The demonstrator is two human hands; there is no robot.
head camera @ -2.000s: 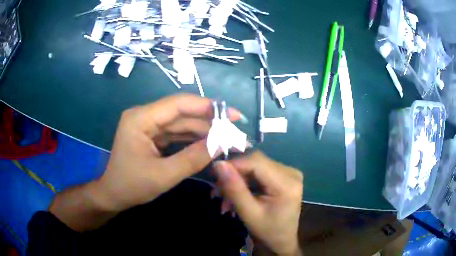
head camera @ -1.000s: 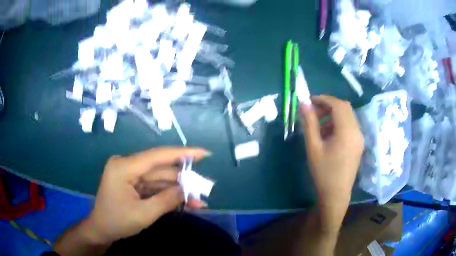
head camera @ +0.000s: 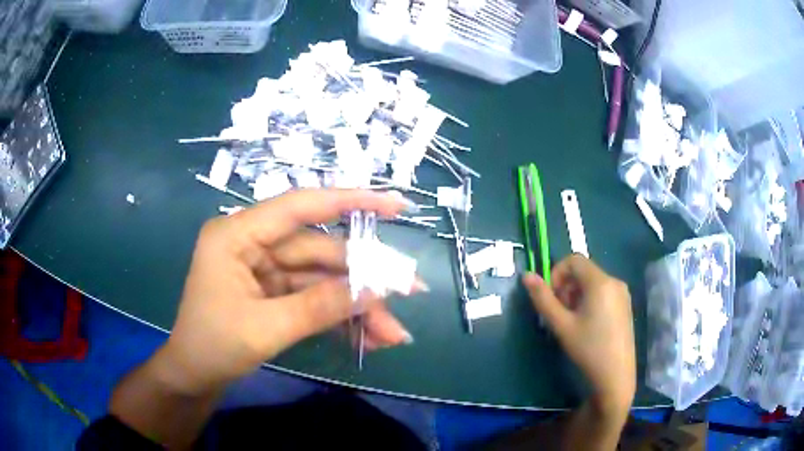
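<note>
My left hand is raised above the mat's front edge. Its thumb and fingers pinch a small bunch of flagged rods, white flags fanned to the right and thin ends pointing down. My right hand is at the lower end of the slim green tool, thumb and finger closed on it; its tips are hidden by the hand. A steel ruler lies just right of the tool, its lower part hidden behind my fingers. A few loose flagged rods lie between the hands.
A pile of flagged rods lies behind my left hand. Clear plastic boxes stand at the back and right. Clear bags and a purple pen lie at right. A dark speckled sheet is at far left.
My right hand left the bunch, reached to the ruler and is now on the green tool, which has shifted towards me. My left hand still holds the bunch. The view has shifted, showing more boxes behind.
</note>
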